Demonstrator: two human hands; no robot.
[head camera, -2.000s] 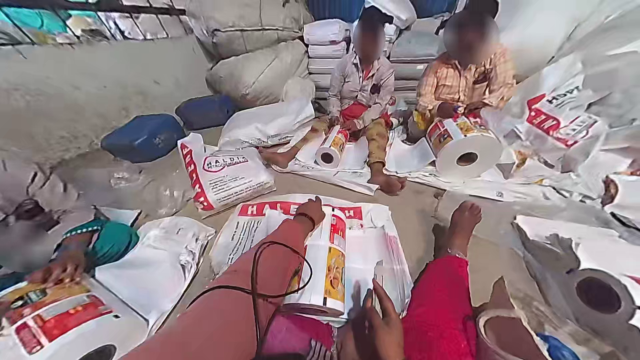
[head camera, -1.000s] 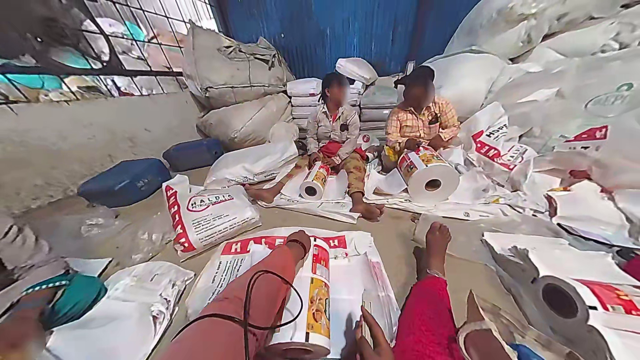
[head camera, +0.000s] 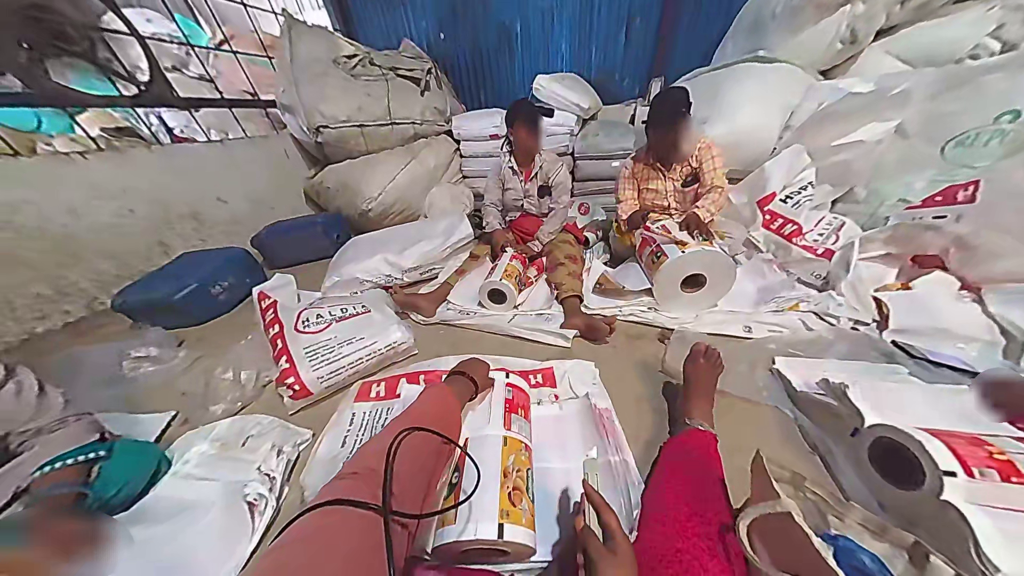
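Note:
A roll of printed plastic packaging film (head camera: 488, 472) lies lengthwise before me on a white woven sack with red print (head camera: 384, 400). My left hand (head camera: 470, 374) rests at the roll's far end, fingers partly hidden; whether it grips the roll cannot be told. A black cable (head camera: 387, 480) loops over my left forearm. To the right of the roll, my right hand (head camera: 604, 532) holds a slim, pale tool (head camera: 592, 488), which looks like a utility knife, pointing up and away from me.
Two people sit opposite with film rolls (head camera: 694, 276) on sacks. A full white sack (head camera: 332, 336) and blue jerrycans (head camera: 190, 286) stand left. Another film roll (head camera: 900, 464) lies at right, a person's hand (head camera: 1000, 394) beside it. Someone's teal sleeve (head camera: 128, 476) shows at left.
The view has tilted up. My left hand stays at the roll's far end, and my right hand remains beside the roll with the pale tool.

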